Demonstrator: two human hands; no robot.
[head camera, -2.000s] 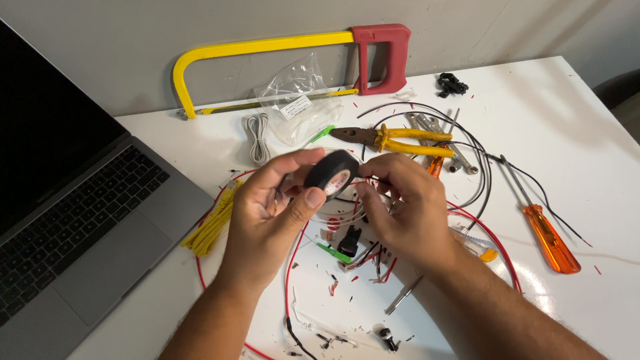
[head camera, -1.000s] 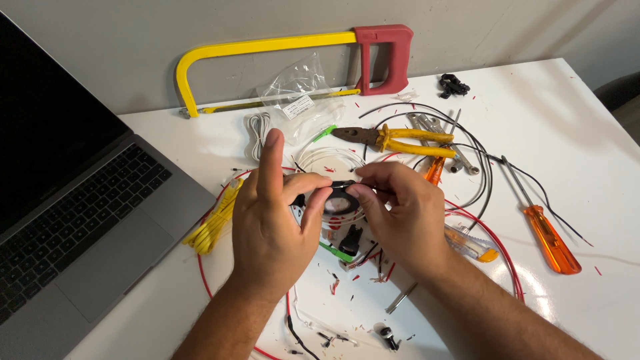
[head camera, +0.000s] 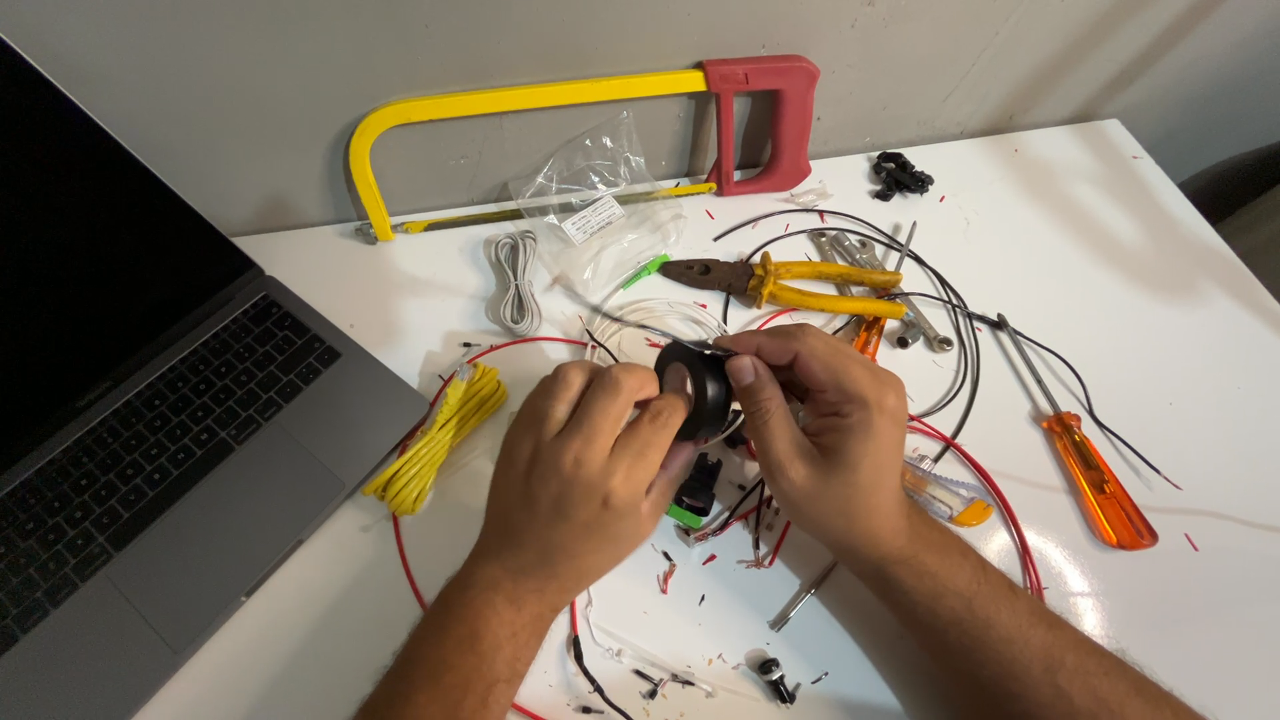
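Note:
A roll of black electrical tape (head camera: 708, 395) is gripped by my left hand (head camera: 585, 465), with fingers at its near side and opening. My right hand (head camera: 830, 430) pinches a thin dark wire or strip (head camera: 640, 325) between thumb and forefinger, right against the top of the roll; which of the two it is, I cannot tell. The thin piece runs from there up to the left. Below the hands lie a black connector part (head camera: 698, 485) with a green piece, and red and black wire ends (head camera: 760, 520). Coiled white cable (head camera: 655, 320) lies behind the roll.
An open laptop (head camera: 200, 470) stands left, beside a bundled yellow cable (head camera: 440, 440). Behind are a hacksaw (head camera: 540, 97), plastic bag (head camera: 610, 220), grey cable bundle (head camera: 516, 283) and combination pliers (head camera: 780, 282). Wrenches (head camera: 915, 310), an orange screwdriver (head camera: 1095, 480) and a cutter knife (head camera: 945, 495) lie right.
The tape roll, held low between the hands a second ago, is now upright in my left hand. My left forefinger, raised then, is now bent down by the roll.

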